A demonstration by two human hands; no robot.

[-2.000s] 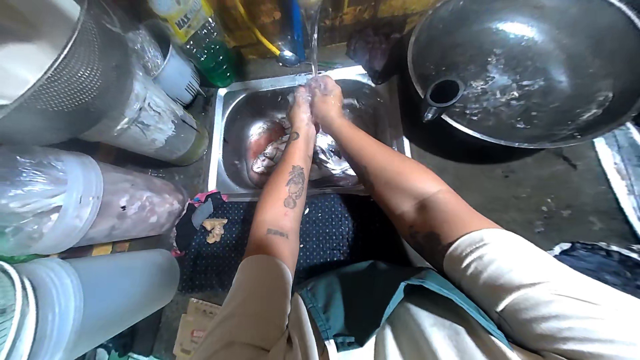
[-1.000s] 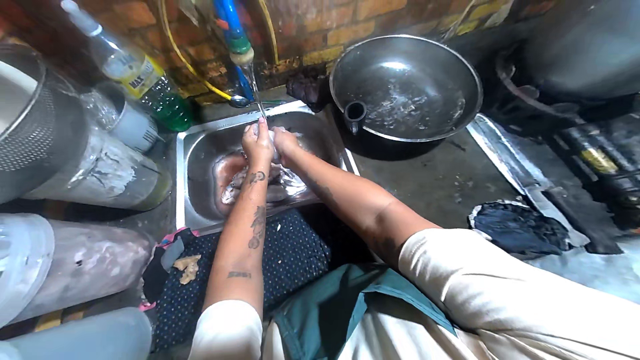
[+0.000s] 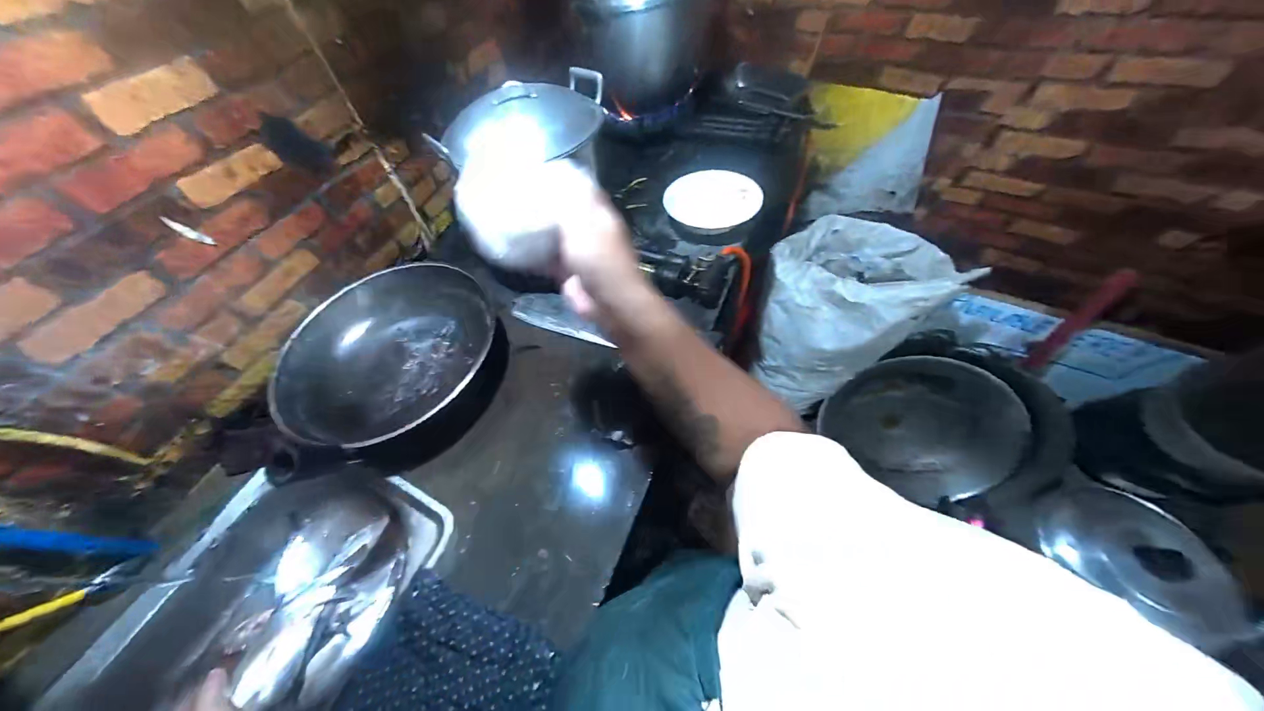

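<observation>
My right hand [image 3: 588, 232] is stretched out at the side of a lidded metal pot [image 3: 578, 123] by the stove. Blur and strong glare hide its fingers, so I cannot tell whether it touches or holds anything. Of my left hand [image 3: 209, 691] only a small part shows, at the bottom edge over the metal sink [image 3: 434, 513]; its grip is hidden. Shiny silvery pieces that look like fish [image 3: 331, 612] lie in the sink. Between the sink and the pot sits a wide dark wok [image 3: 385, 355], wet inside.
Flame burns under a tall pot [image 3: 642, 49] at the back. A white round dish [image 3: 713, 200] is on the stove, beside an orange hose [image 3: 739, 286]. Farther right are a white plastic sack [image 3: 839, 306], a dark pan [image 3: 923, 430] and a metal lid [image 3: 1136, 563]. A brick wall [image 3: 109, 197] borders the left.
Both hands were together under the tap's water over the sink; now the right one reaches far out to the lidded pot, apart from the left. The view has swung right.
</observation>
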